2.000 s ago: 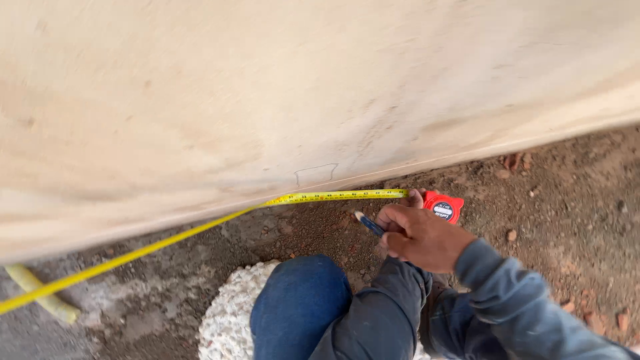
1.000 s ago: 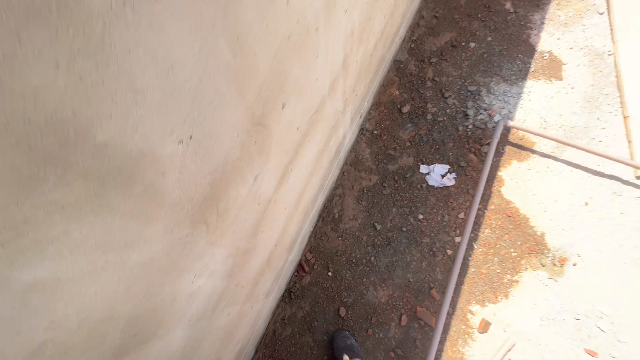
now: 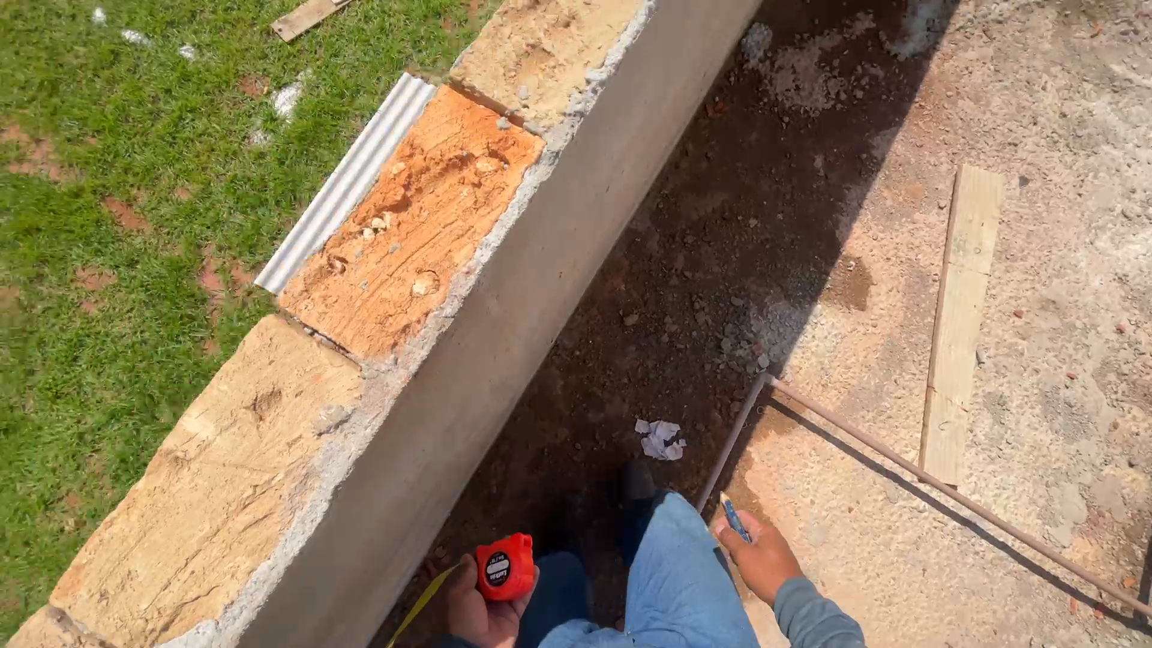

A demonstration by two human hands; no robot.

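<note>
My left hand [image 3: 483, 605] holds a red tape measure [image 3: 505, 567] low in the view, beside the plastered wall [image 3: 504, 333]. A yellow tape blade [image 3: 421, 605] runs from it toward the bottom edge; its far end is out of sight. To the right, my right hand [image 3: 761, 556] grips a blue pencil [image 3: 735, 517] with its point facing up and away. The pencil touches nothing that I can see; a thin pipe or rod frame [image 3: 733, 441] lies just beyond it.
Rough stone blocks [image 3: 207, 486] and an orange block [image 3: 414, 225] top the wall, with a corrugated sheet [image 3: 346, 184] and grass [image 3: 108, 225] beyond. Torn paper [image 3: 661, 440] lies on the shaded soil. A wooden board [image 3: 963, 324] rests on the sunlit ground, past the long rod [image 3: 864, 438].
The view has swung widely and now takes in the wall top. Two seconds ago the tape lay extended along the wall's base; now the case is up in my left hand.
</note>
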